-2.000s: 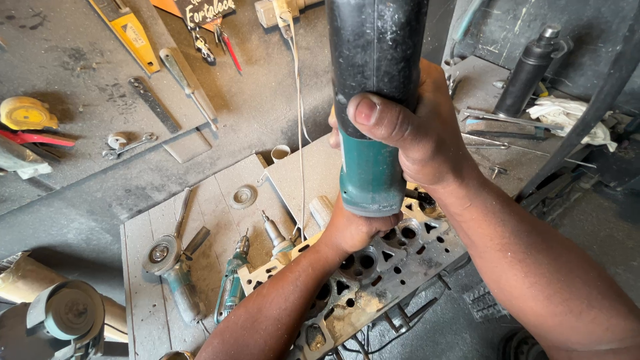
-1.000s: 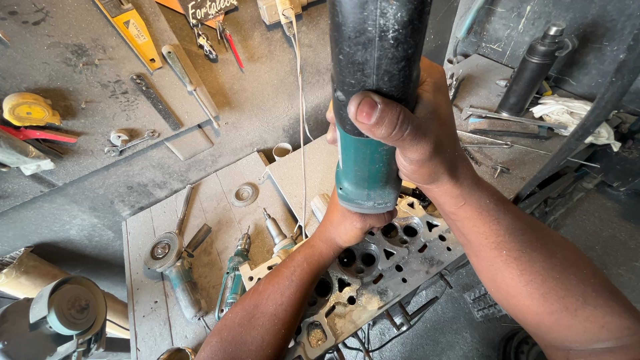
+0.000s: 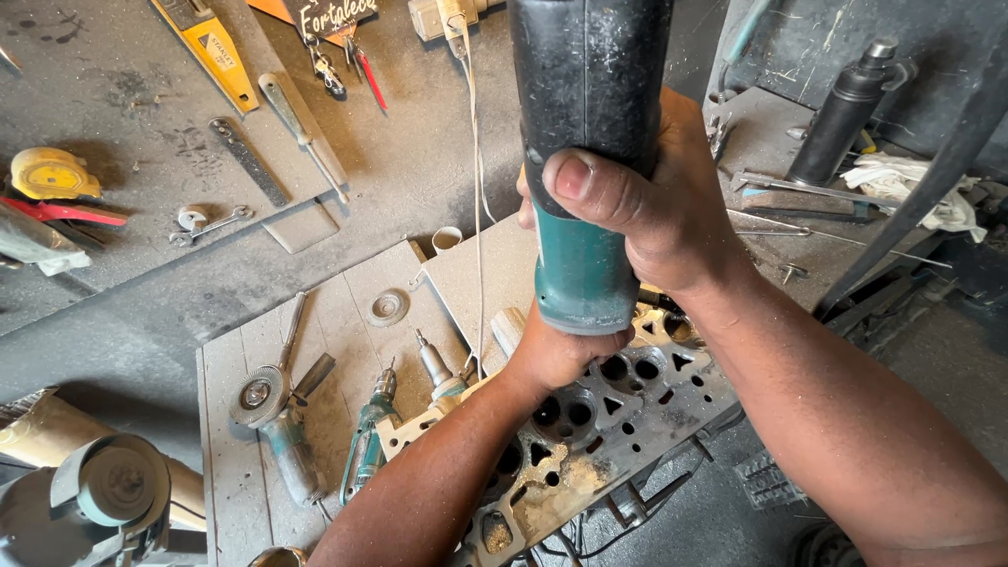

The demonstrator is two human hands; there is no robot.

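A power tool with a black and teal body (image 3: 587,236) stands upright over an engine cylinder head (image 3: 622,441). My right hand (image 3: 654,205) is wrapped around its body, thumb across the seam between black and teal. Lower down, my left hand (image 3: 571,346) is closed at the tool's bottom end, mostly hidden behind it, so what its fingers grip shows only partly. The tool's working tip is hidden. Metal dust and shavings lie on the cylinder head, around its round and triangular openings.
On the bench at left lie an angle grinder (image 3: 279,425), a teal drill (image 3: 374,441) and another rotary tool (image 3: 437,366). A bench grinder (image 3: 118,480) stands lower left. A white cord (image 3: 477,189) hangs behind the tool. A black flask (image 3: 843,118) and white rag (image 3: 906,189) sit at right.
My left hand and forearm have shifted slightly over the cylinder head, with the tool held in much the same place. My right hand keeps its hold.
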